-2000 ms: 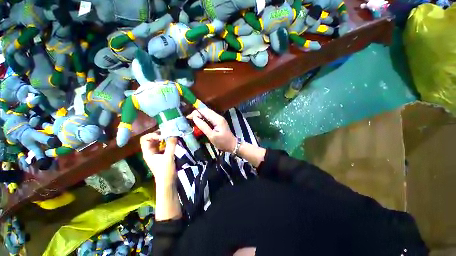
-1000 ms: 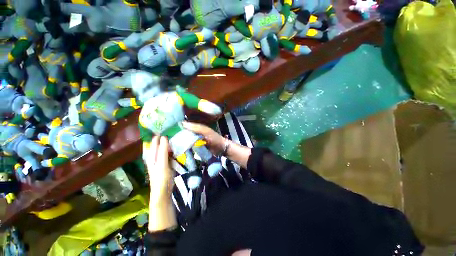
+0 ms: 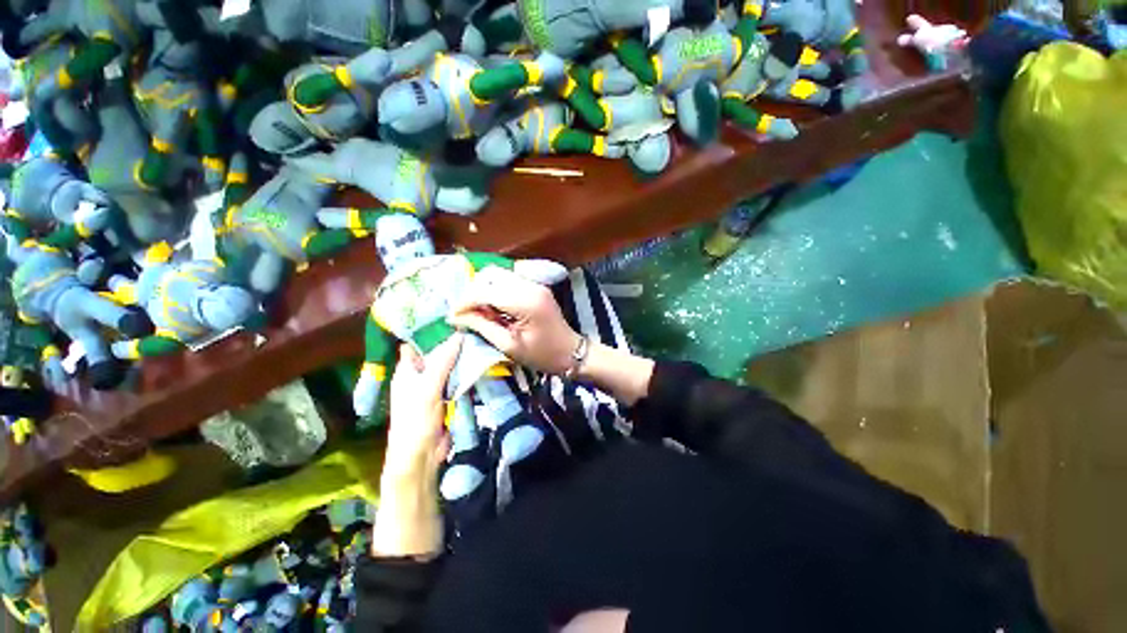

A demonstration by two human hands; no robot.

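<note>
A grey-blue plush doll [image 3: 424, 287] with green sleeves and yellow bands lies face up over the lap, its head towards the bench and its legs towards me. My left hand [image 3: 420, 402] grips the doll's side at the waist. My right hand [image 3: 522, 324] is on the doll's front at the waist, thumb and fingers pinched together on the body or cloth there. Whether the right fingers hold a thread or a small tool cannot be told.
A red-brown bench [image 3: 593, 210] runs diagonally, with a heap of dolls [image 3: 278, 216] on it. Below left are a yellow sheet [image 3: 185, 544] and more dolls [image 3: 266, 600]. A yellow bag [image 3: 1069, 161] and cardboard [image 3: 890, 396] are at right.
The doll's head has tipped back towards the bench and its front shows flatter. My right hand has moved from the doll's side onto its front, with fingers pinched.
</note>
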